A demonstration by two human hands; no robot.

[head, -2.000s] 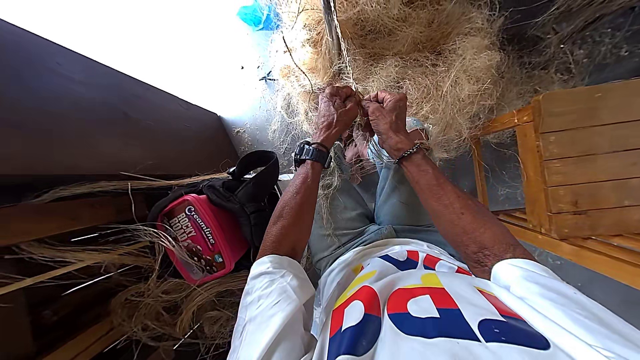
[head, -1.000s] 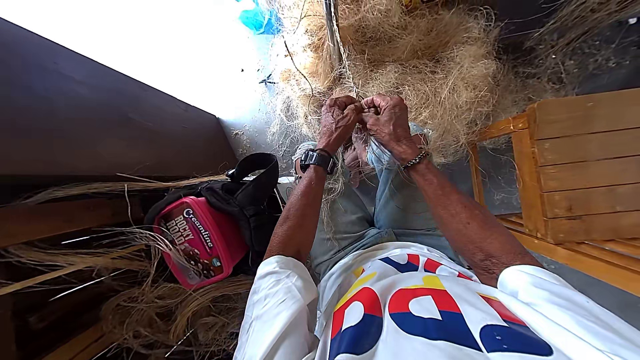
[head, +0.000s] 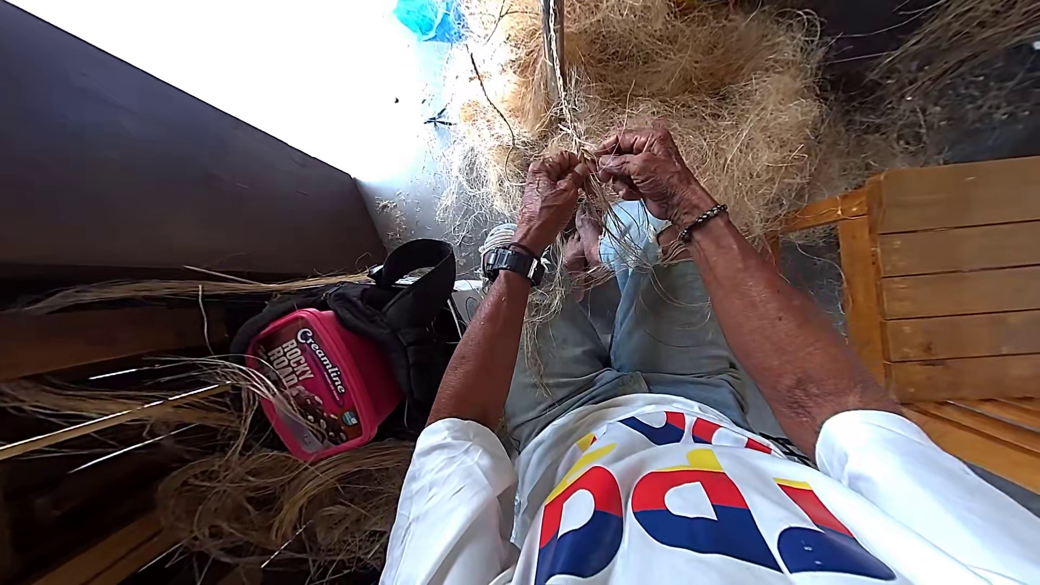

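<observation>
My left hand [head: 552,195], with a black watch at the wrist, pinches a strand of plant fiber [head: 582,148] at the upper middle. Close beside it, my right hand [head: 650,166] grips the same strand between thumb and fingers. From the hands a thin twisted cord [head: 557,65] runs up along an upright post [head: 552,36]. Loose fiber ends [head: 621,223] hang below the hands over my jeans. Behind lies a large heap of tan fiber [head: 699,81]. The exact hold of the fingertips is partly hidden.
A pink plastic ice cream tub [head: 325,386] leans against a black bag [head: 406,325] at left, near more fiber bundles [head: 284,504]. A wooden slatted bench [head: 959,284] stands at right. Blue plastic [head: 431,18] lies at the top. A dark panel [head: 162,154] fills the upper left.
My right hand has shifted slightly, its fingers now more raised and spread beside the strand. My left hand stays near the same spot.
</observation>
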